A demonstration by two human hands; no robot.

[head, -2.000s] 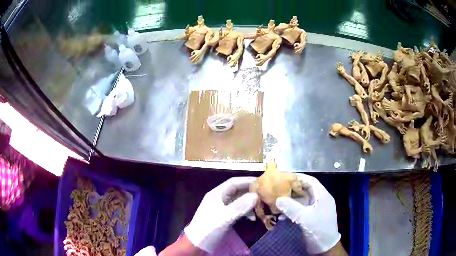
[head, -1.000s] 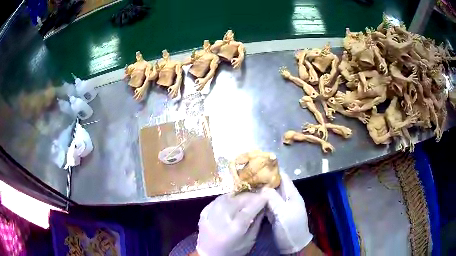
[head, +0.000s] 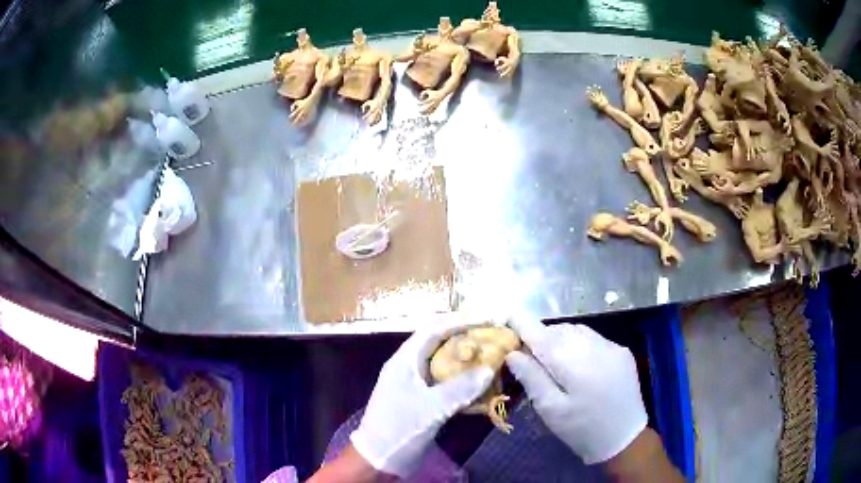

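Observation:
A tan torso (head: 469, 353) is held between both white-gloved hands just below the table's near edge. Its neck stub faces up towards me, and a small open tan hand hangs below it. My left hand (head: 408, 398) wraps the torso's left side, thumb across its front. My right hand (head: 583, 389) grips the right side with its fingertips and hides part of it. A small clear dish (head: 362, 242) with a thin pale rod (head: 386, 223) across it sits on the brown cardboard pad (head: 326, 288).
Several torsos (head: 441, 64) line the far table edge. Loose arms (head: 634, 235) and a large tan pile (head: 769, 151) lie at right. White bottles (head: 177, 138) and a crumpled white cloth (head: 170, 215) are at left. Blue crates (head: 236, 443) with tan parts stand below the near edge.
The view has swung back left and down. The hands now hold the torso lower, past the table edge, with its neck stub towards me, and the right hand has spread to its right side.

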